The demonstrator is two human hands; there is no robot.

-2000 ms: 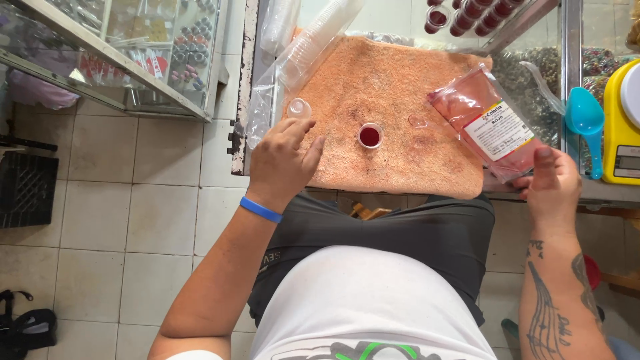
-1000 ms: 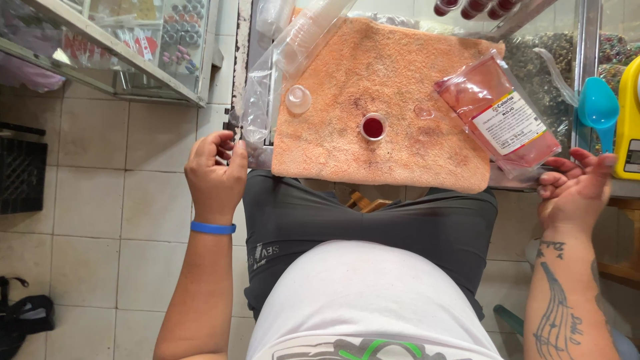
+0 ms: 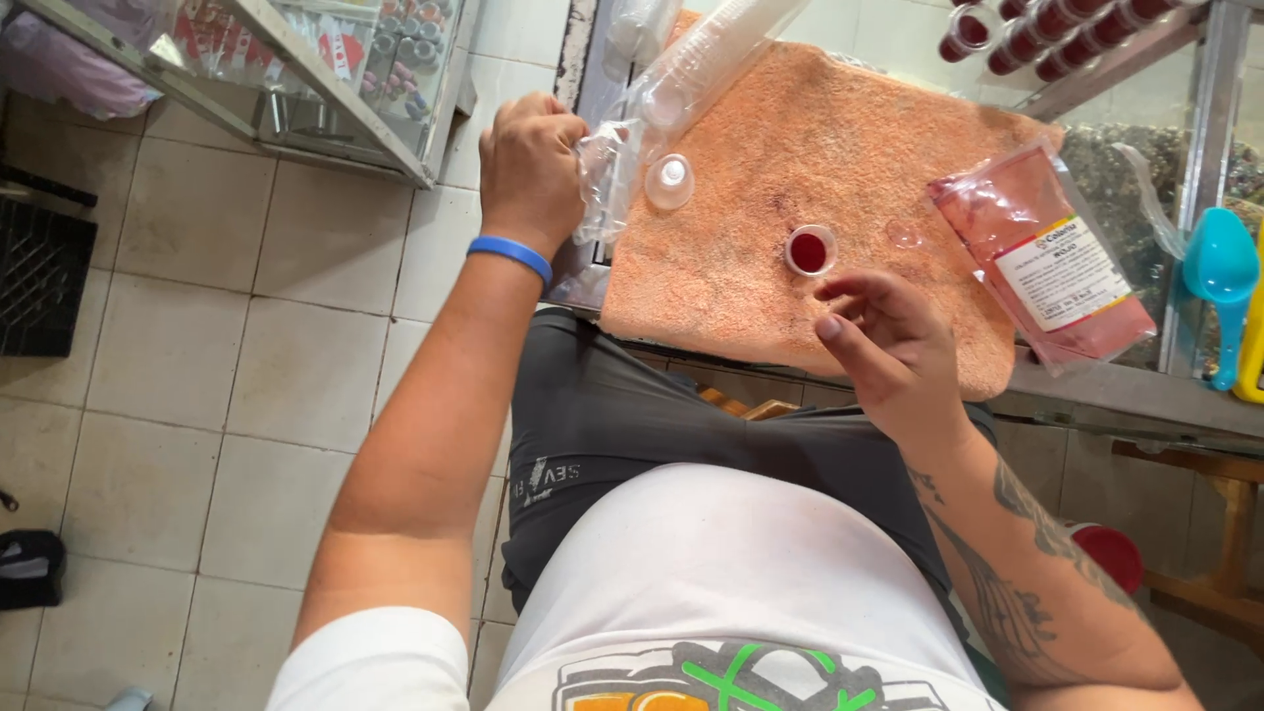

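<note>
My left hand [image 3: 533, 168] is closed on the crumpled end of a clear plastic bag [image 3: 607, 178] at the cloth's left edge. Just below a small cup of dark red powder [image 3: 810, 251], my right hand [image 3: 884, 341] hovers with fingers curled apart, nothing visible in it. The cup stands on an orange towel [image 3: 721, 286]. A clear plastic lid or empty cup [image 3: 670, 182] lies near the bag, and another clear disc [image 3: 906, 234] lies right of the filled cup. A labelled bag of red powder [image 3: 1057, 262] rests at the towel's right edge.
Several cups of red powder [image 3: 1047, 35] stand at the top right. A stack of clear cups in a sleeve [image 3: 726, 59] lies at the towel's upper left. A blue scoop [image 3: 1223, 257] sits far right beside a yellow container. A glass display case [image 3: 326, 89] stands left.
My left hand has moved up from beside the table's edge and taken hold of the clear plastic bag. My right hand has moved left, from beside the red powder bag to near the cup.
</note>
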